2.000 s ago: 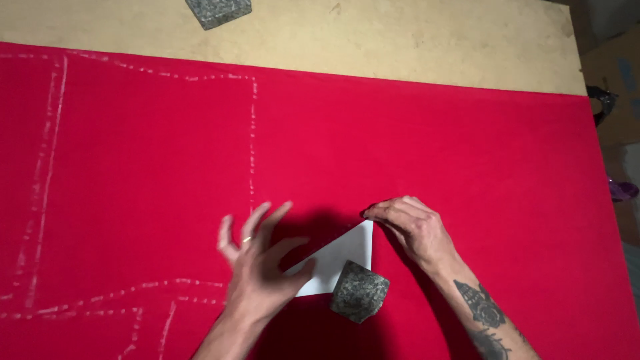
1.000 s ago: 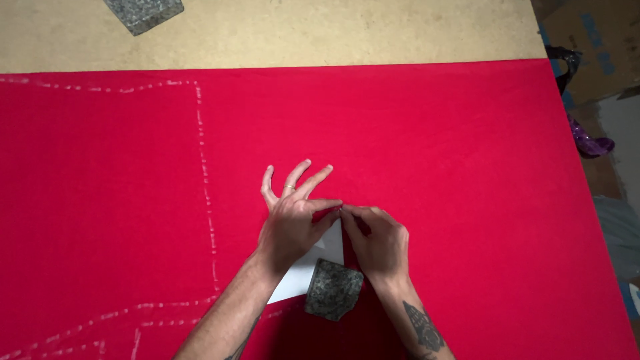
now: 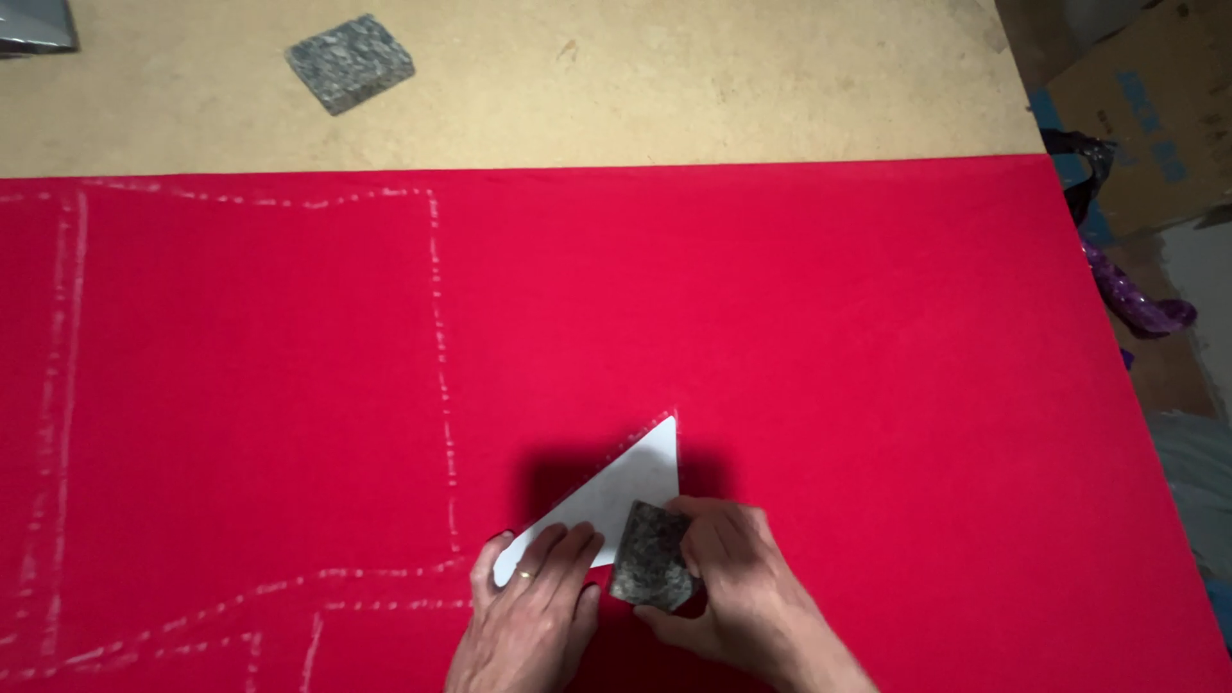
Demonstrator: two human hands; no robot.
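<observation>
A white, roughly triangular pattern piece (image 3: 616,491) lies on red fabric (image 3: 818,337), with a dashed chalk line along its slanted upper edge. The fingers of my left hand (image 3: 539,606) press flat on its lower left part; a ring shows on one finger. My right hand (image 3: 741,582) grips a speckled grey stone block (image 3: 654,558), thumb at its bottom and fingers at its right side. The block overlaps the lower right of the white piece. Whether my right hand also holds chalk, I cannot tell.
Chalk outlines (image 3: 443,385) run across the fabric's left part. Another stone block (image 3: 351,63) rests on the bare tabletop (image 3: 674,87) behind, near a grey object (image 3: 37,27) at the corner. Beyond the right edge are a cardboard box (image 3: 1145,125) and a purple shiny item (image 3: 1141,298).
My right hand has come down from the white piece's top corner onto the stone block. My left hand has moved from near that tip to the lower left part.
</observation>
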